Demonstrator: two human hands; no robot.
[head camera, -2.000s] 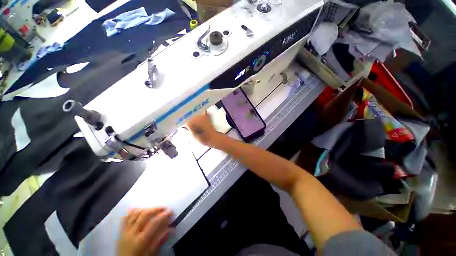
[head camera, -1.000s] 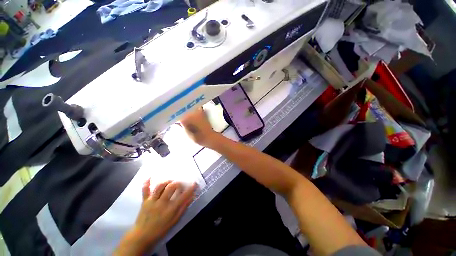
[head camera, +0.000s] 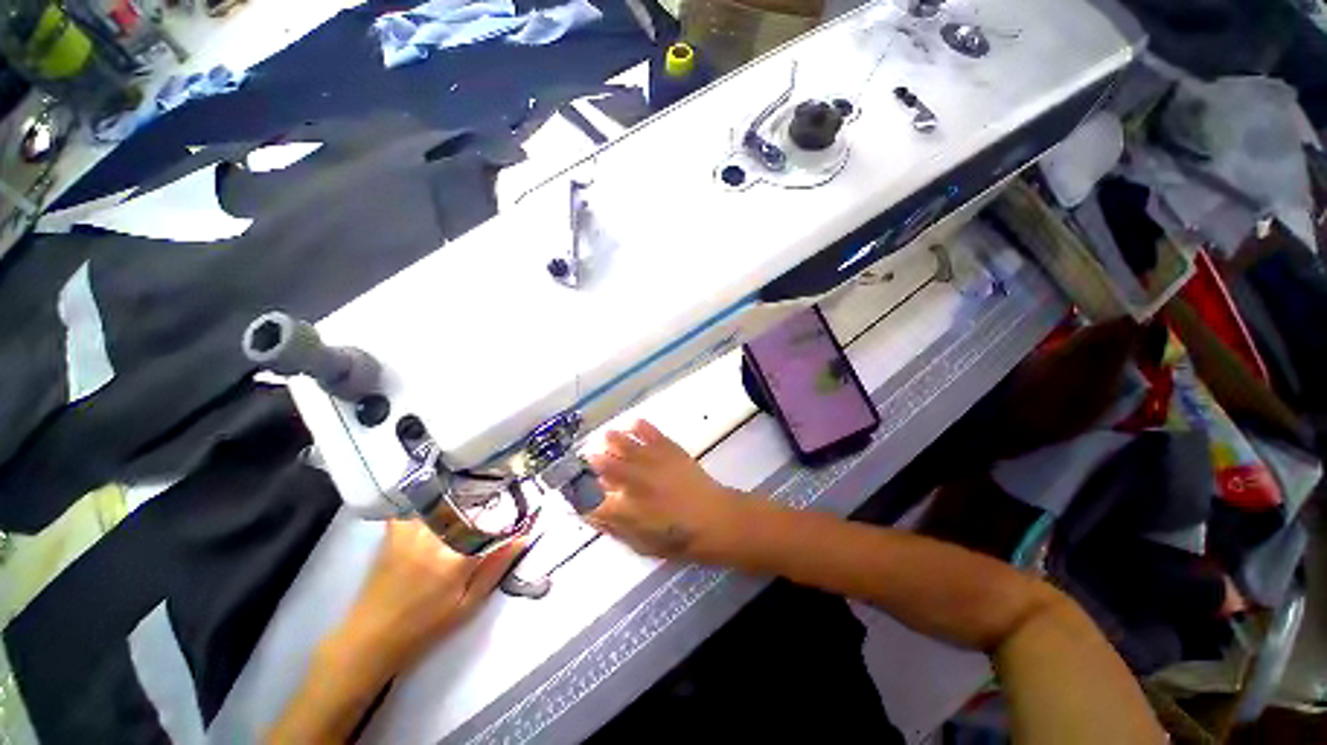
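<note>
The white sewing machine head (head camera: 640, 248) runs from lower left to upper right. My left hand (head camera: 422, 582) lies under its left end, fingertips by the needle area. My right hand (head camera: 655, 492) is at the right of the presser foot area (head camera: 560, 463), its fingertips close to the metal parts. A white piece (head camera: 313, 575) lies left of my left hand, partly hidden by the hand and machine. Whether either hand grips anything cannot be told. Dark fabric (head camera: 218, 539) spreads to the left and behind the machine.
A smartphone (head camera: 815, 386) lies on the bed under the machine arm. A ruler scale (head camera: 582, 684) follows the front edge. A carton with dark and grey scraps (head camera: 1121, 510) stands at right, with a red basket rim (head camera: 1230, 313) behind. A yellow-topped cone (head camera: 680, 61) stands behind the head.
My left hand has moved up from the white cloth at the front to the needle area. My right hand is now closer to the presser foot. The camera view has shifted.
</note>
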